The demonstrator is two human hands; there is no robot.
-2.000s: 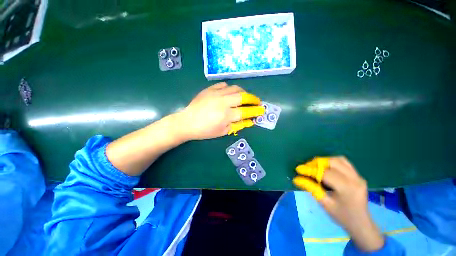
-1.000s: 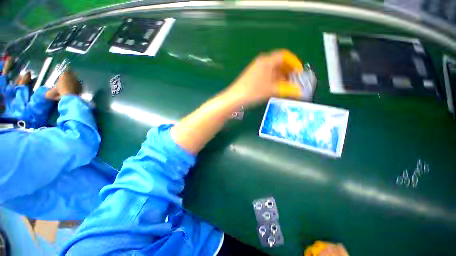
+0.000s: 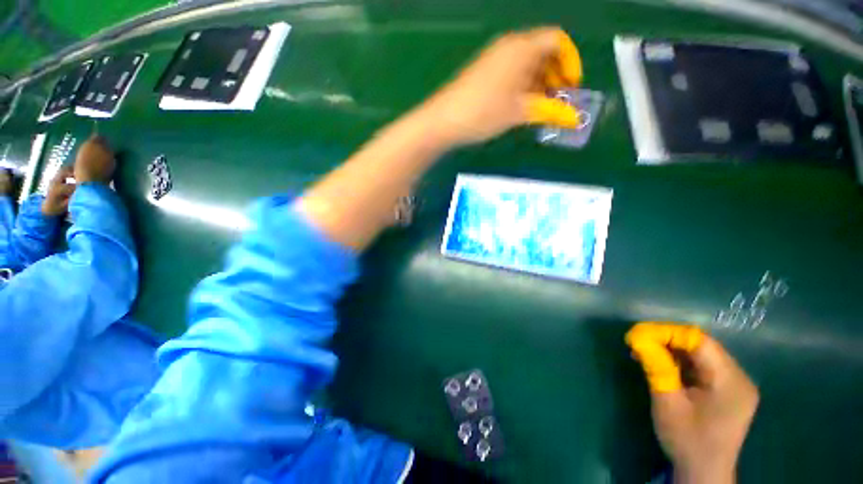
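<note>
My left hand [image 3: 530, 80], with yellow finger cots, is stretched out beyond the tray with its thumb and fingertips at a grey camera lens plate [image 3: 573, 119] with ringed holes; it is slightly blurred. My right hand [image 3: 695, 383], also in yellow finger cots, is over the bench at the lower right, thumb and finger curled close; I cannot tell whether something tiny is between them. The white parts tray [image 3: 526, 230] holds blue and white bits. Two more lens plates [image 3: 472, 416] lie end to end nearer me. Another small plate [image 3: 405, 210] lies beside my left forearm.
Loose pale rings [image 3: 752, 302] lie at the right. A large black panel [image 3: 733, 106] on a white sheet is at the back right; similar black panels [image 3: 216, 64] are at the back left. A dark plate cluster [image 3: 159, 177] and a neighbour's hands [image 3: 83, 172] are at the left.
My left hand has carried the plate from in front of the tray to beyond it. My right hand has come further into view over the bench. The camera view has shifted.
</note>
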